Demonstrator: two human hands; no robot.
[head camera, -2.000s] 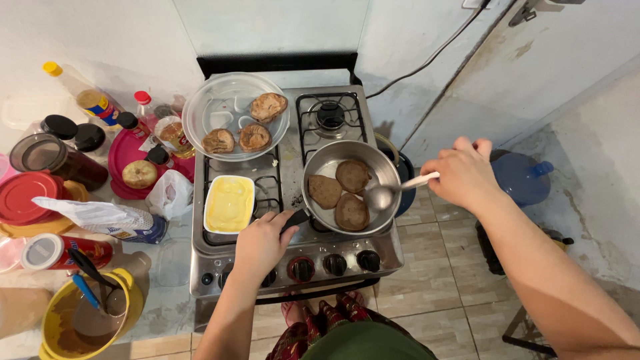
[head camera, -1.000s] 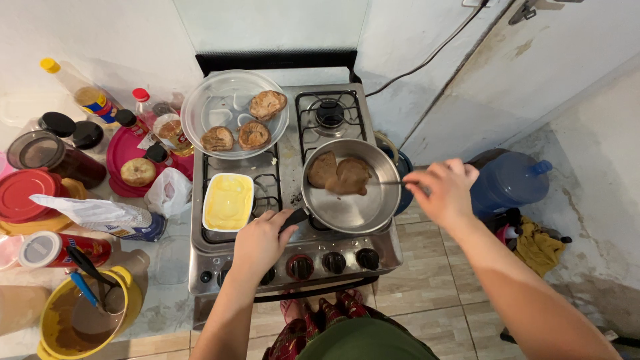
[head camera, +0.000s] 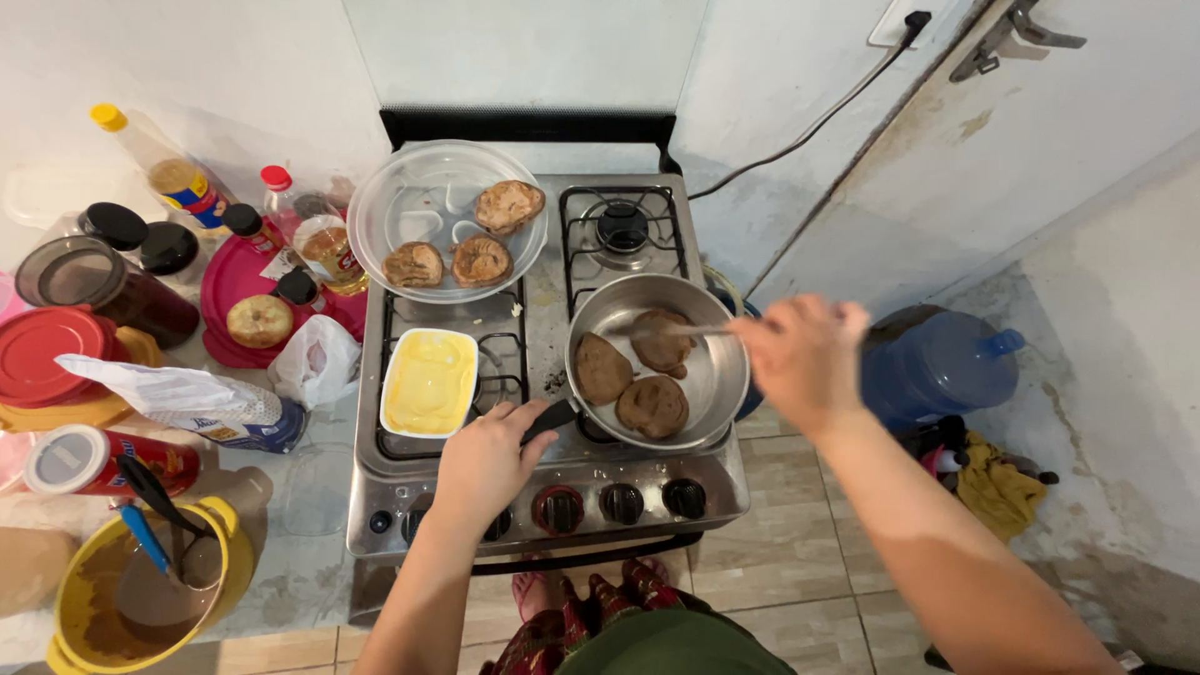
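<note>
My left hand (head camera: 490, 457) grips the black handle (head camera: 549, 422) of a metal frying pan (head camera: 720, 375) on the front right burner. Three brown pancakes lie in the pan: one at the left (head camera: 602, 369), one at the bottom (head camera: 652, 407), one at the top (head camera: 662, 343). My right hand (head camera: 808, 356), blurred, holds a utensil (head camera: 698, 330) by its handle, with its far end over the top pancake; its tip is too blurred to make out. A clear plastic lid (head camera: 403, 202) behind holds three browned pancakes (head camera: 482, 261). A tub of margarine (head camera: 429, 382) stands on the left burners.
On the left counter are a yellow pot (head camera: 232, 562) of brown batter with a ladle, a red can (head camera: 169, 464), a blue and white bag (head camera: 248, 419), an onion (head camera: 260, 322) on a pink lid, bottles and jars. A blue water jug (head camera: 956, 361) stands at the right.
The pancakes in the pan, bunched at the top a second ago, now lie spread apart. My right hand has moved with its utensil; my left hand has stayed on the handle.
</note>
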